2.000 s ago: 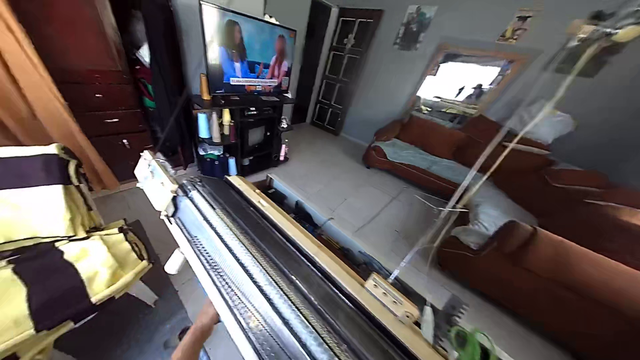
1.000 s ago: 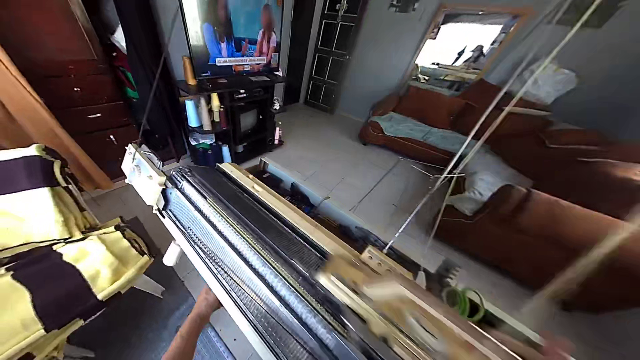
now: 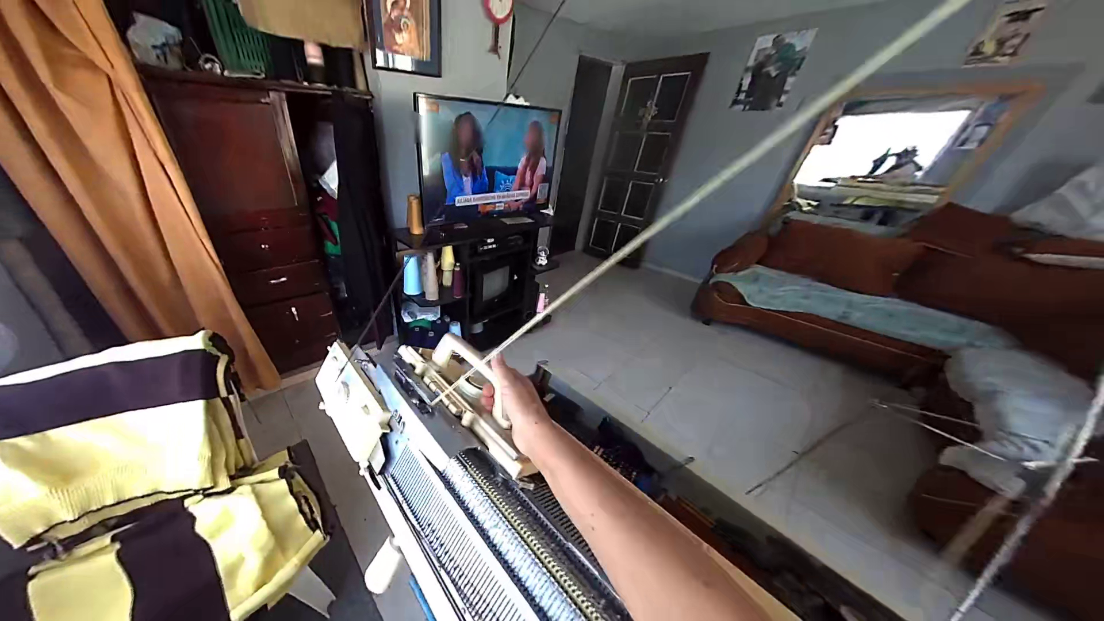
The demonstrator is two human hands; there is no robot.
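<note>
A knitting machine's needle bed (image 3: 517, 526) runs from the lower middle up to the left, with pale stitches along it. On its far end sits the cream knitting carriage (image 3: 470, 405), and my right hand (image 3: 517, 401) is closed around the carriage handle. Pale yarn (image 3: 681, 211) slants from the carriage to the upper right. A second cream carriage (image 3: 352, 405) is on the front bed, left of my right hand, untouched. My left hand is out of view.
Yellow and dark striped knitted pieces (image 3: 121, 431) lie on a chair at the left. A television (image 3: 487, 159) stands on a black stand with yarn cones (image 3: 412, 276). A brown sofa (image 3: 828, 319) stands at the right.
The knitting carriage, blurred at the lower right one second ago, is now at the bed's far left end with my right hand on it. My left hand has gone from view.
</note>
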